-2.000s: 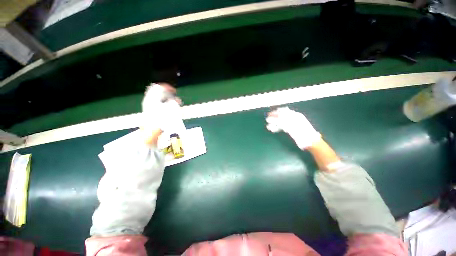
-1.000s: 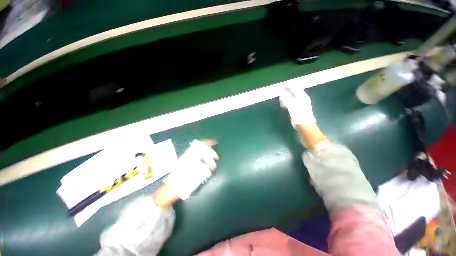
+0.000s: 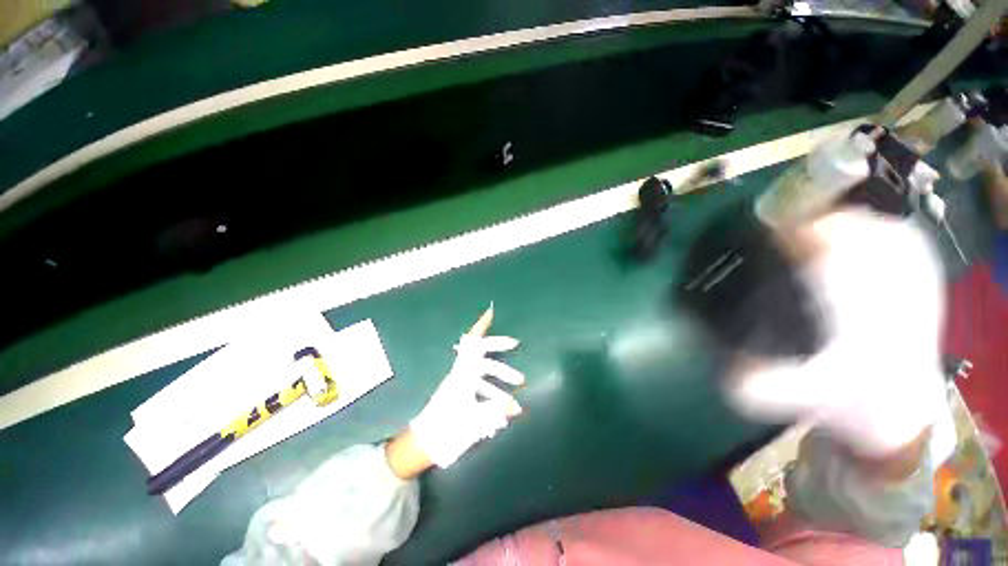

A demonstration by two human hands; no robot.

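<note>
A black socket block (image 3: 746, 276), blurred by motion, is over the right part of the green bench. My right hand (image 3: 873, 321), white-gloved and strongly blurred, is shut on its right side. A black plug-like end (image 3: 653, 197) with a short dark cable stands left of the block, by the pale rail; whether it joins the block cannot be told. My left hand (image 3: 470, 404), gloved with bare fingertips, is open and empty over the bench, fingers spread towards the right.
A yellow-black hand tool (image 3: 260, 411) lies on white sheets (image 3: 182, 409) at left. A pale rail (image 3: 442, 254) crosses behind the bench, with a dark green channel beyond holding black units. A translucent bottle (image 3: 812, 182) stands behind my right hand. A red surface (image 3: 984, 321) is at far right.
My right hand has moved right and towards me from the rail and now has a black block. My left hand has shifted slightly right and its fingers have spread. The view has shifted a little.
</note>
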